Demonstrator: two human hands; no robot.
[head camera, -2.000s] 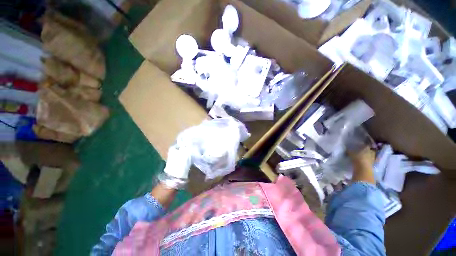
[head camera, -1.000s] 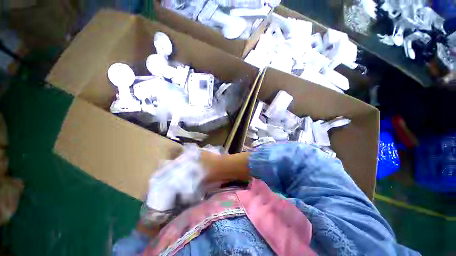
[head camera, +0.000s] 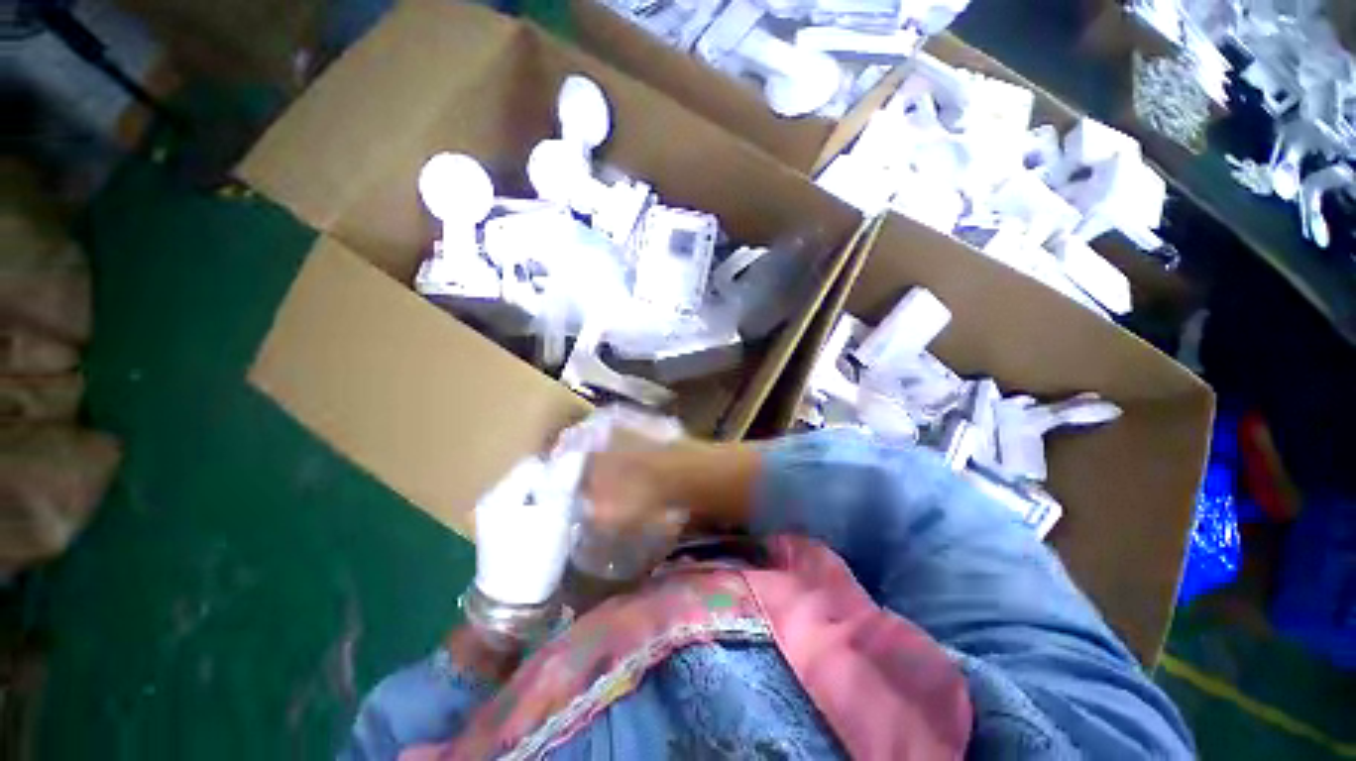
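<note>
My left hand (head camera: 524, 538), in a white glove, holds a clear poly bag (head camera: 617, 553) close to my body, below the near flap of the left carton. My right hand (head camera: 628, 488), bare and blurred, is against the bag and the glove. The fingers of both hands are partly hidden by each other and the bag; what the bag holds is not clear. White plastic housings (head camera: 672, 256), some with disc-ended arms (head camera: 457, 189), lie piled in the left carton (head camera: 390, 390).
A second open carton (head camera: 1138, 513) on the right holds more white housings (head camera: 907, 330). More white parts (head camera: 967, 149) fill cartons behind. A black-topped bench with white parts and a speckled bag (head camera: 1172, 98) is at the upper right. Green floor (head camera: 194, 520) lies left.
My right hand has left the right carton and come across to my left hand at the bag. The view has shifted, showing more of the right carton and the bench.
</note>
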